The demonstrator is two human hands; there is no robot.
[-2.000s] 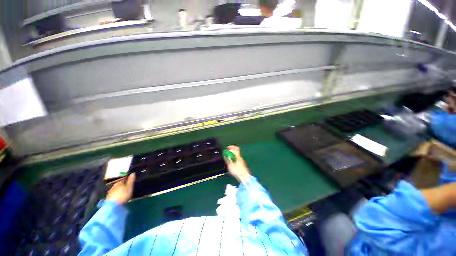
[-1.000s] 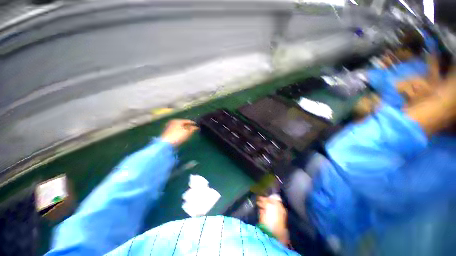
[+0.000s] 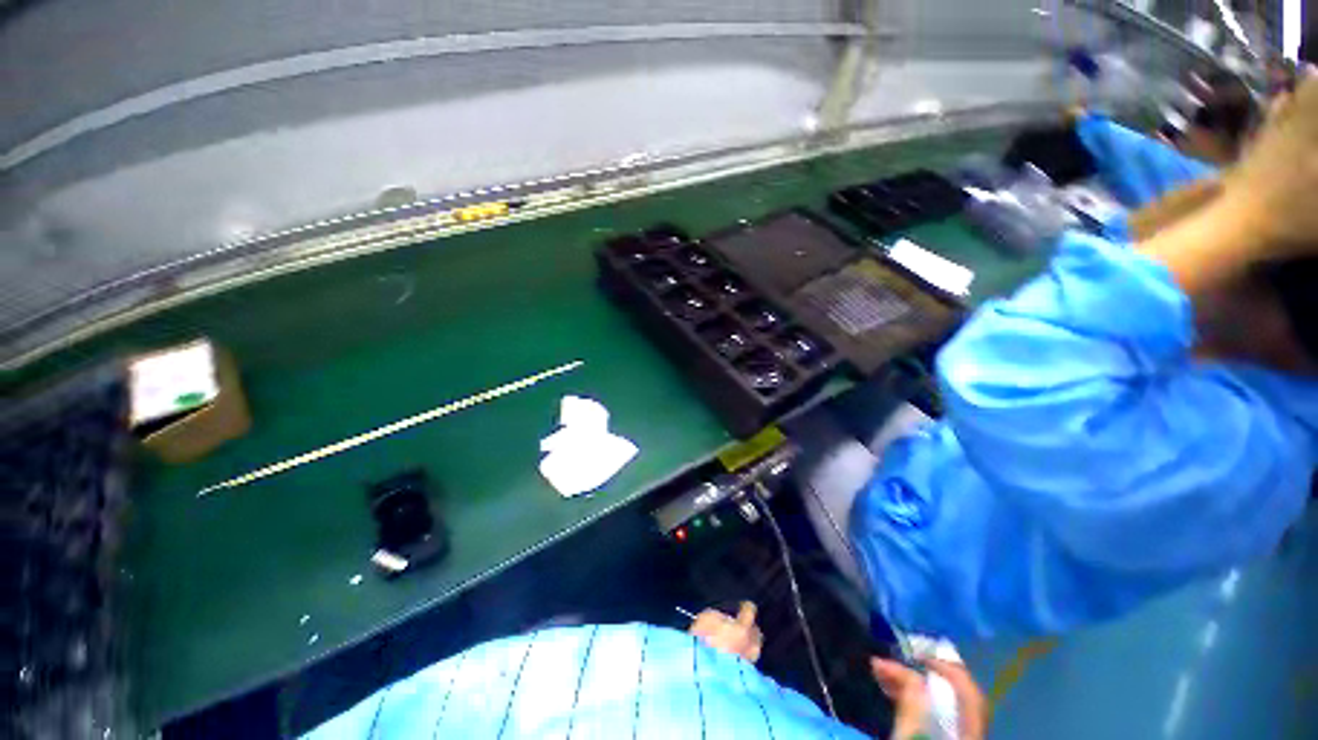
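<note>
My left hand (image 3: 730, 632) is low in the centre, below the bench edge, with a thin pale thing by its fingers; whether it grips this is unclear. My right hand (image 3: 968, 700), cut off by the bottom edge, is closed around a white barrel-like thing (image 3: 942, 708), which looks like the dispensing syringe. The black ten-pocket tray (image 3: 723, 325), filled with dark housings, lies right of centre on the green bench. A small black holding fixture (image 3: 405, 518) sits near the front edge. A long pale strip (image 3: 390, 428) lies behind it.
A crumpled white tissue (image 3: 586, 448) lies mid-bench. A small cardboard box (image 3: 203, 424) and clear blister tray (image 3: 65, 549) are at left. A controller (image 3: 726, 492) with a red light hangs under the bench edge. A flat black tray (image 3: 867, 311) and a neighbour's blue sleeve (image 3: 1070, 376) are at right.
The ten-pocket tray has moved from between my hands to the right, beside the flat tray, and is released. Both hands have dropped below the bench edge. The view has turned right.
</note>
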